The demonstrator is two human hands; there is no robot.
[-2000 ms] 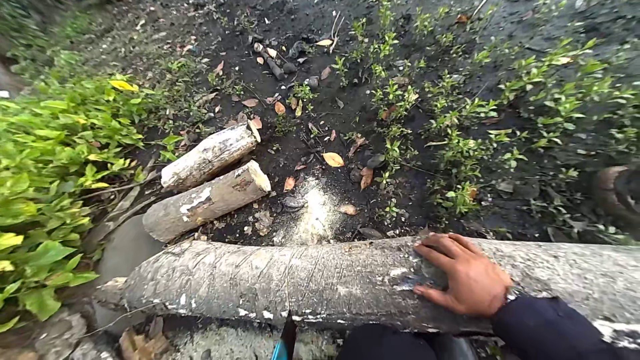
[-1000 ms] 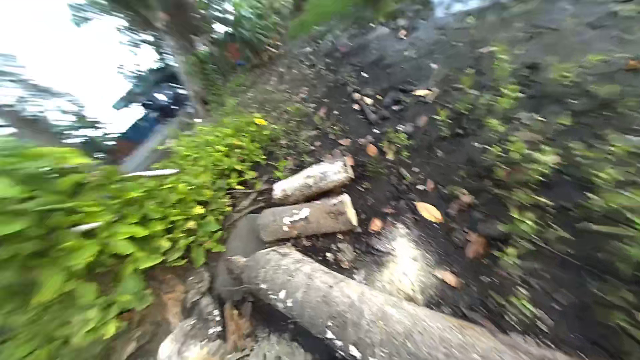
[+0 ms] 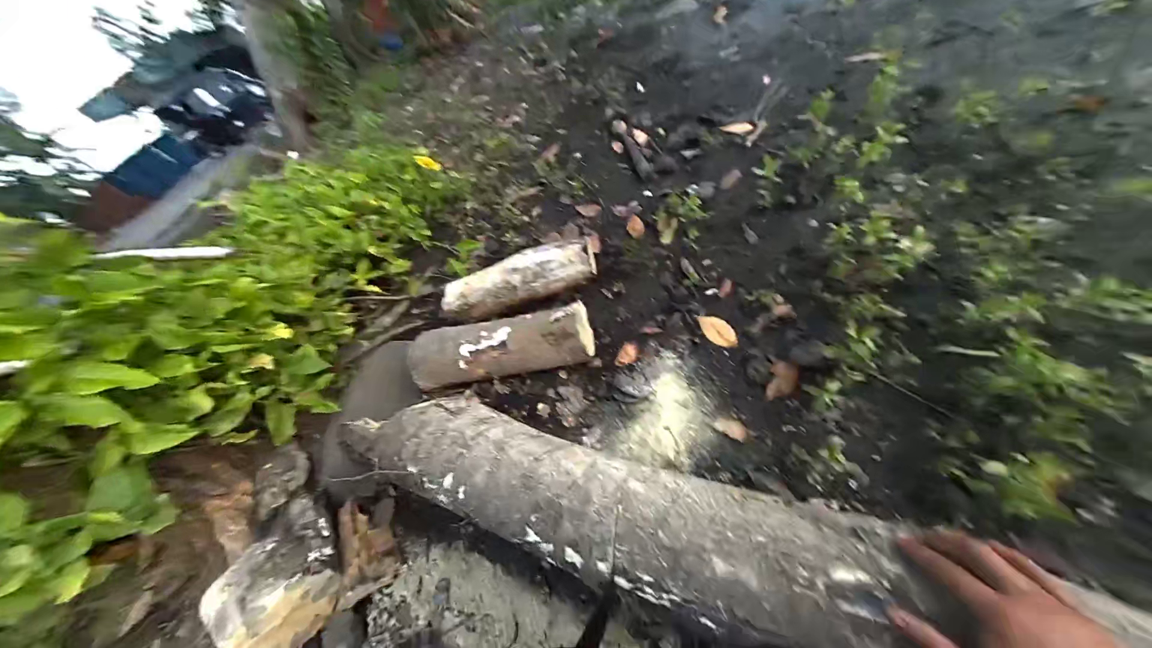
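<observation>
A long, thick log (image 3: 648, 504) with grey bark and white patches slants across the lower view. My right hand (image 3: 999, 585) rests on it at the lower right, fingers spread, partly cut off by the frame edge. A narrow dark blade (image 3: 600, 607) stands against the near side of the log at a thin cut line; who or what holds it is out of view. My left hand does not show. Two short cut logs, a pale one (image 3: 520, 277) and a brown one (image 3: 504, 346), lie side by side past the long log's left end.
Pale sawdust (image 3: 668, 414) lies on the dark soil behind the log. Leafy green plants (image 3: 225, 333) grow at left, with rocks (image 3: 270, 576) below them. A tree trunk (image 3: 277, 72) rises at the upper left. Low weeds and fallen leaves cover the ground at right.
The view has swung far to the left and up since two seconds ago. My right hand was on the log then too; one second ago it was out of view.
</observation>
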